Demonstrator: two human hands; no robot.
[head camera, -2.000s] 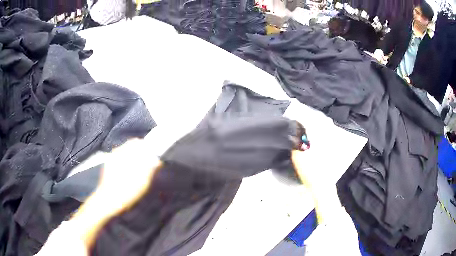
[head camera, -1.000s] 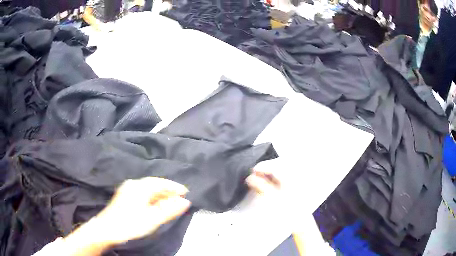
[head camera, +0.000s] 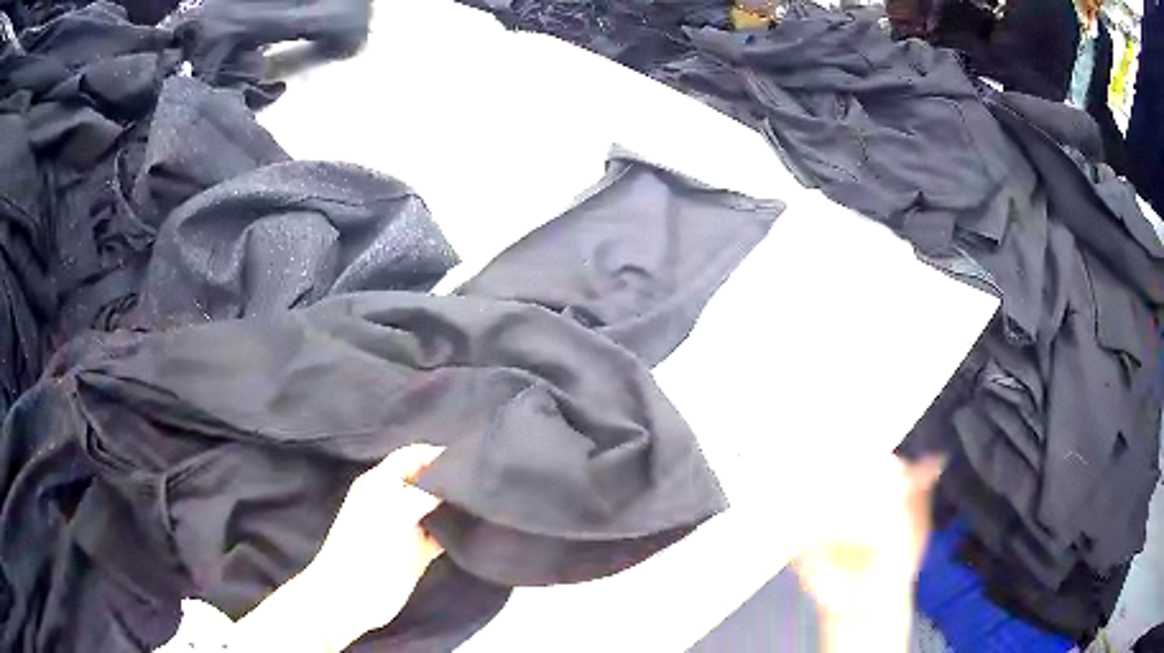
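Dark trousers lie across the white tabletop (head camera: 753, 370) in front of me. One trouser leg (head camera: 549, 408) is folded over, and its hem opening faces me. My left hand (head camera: 383, 517) pinches the left end of this hem, with the fingers partly hidden at the cloth. The other leg (head camera: 638, 242) lies flat behind it, with its hem at the far end. My right hand (head camera: 874, 529) is off the trousers, over the table's right front edge. It is blurred and overexposed, so I cannot tell whether it holds snips.
A speckled dark garment (head camera: 287, 236) lies bunched at the left, beside more heaped dark clothes (head camera: 64, 153). A large dark garment pile (head camera: 1021, 344) hangs over the right table edge. Blue plastic (head camera: 977, 593) shows below it. Part of a person in dark clothing stands at the upper right.
The near trouser leg now has its hem opening spread towards me. My left hand has closed on the hem. My right hand has moved right, away from the cloth.
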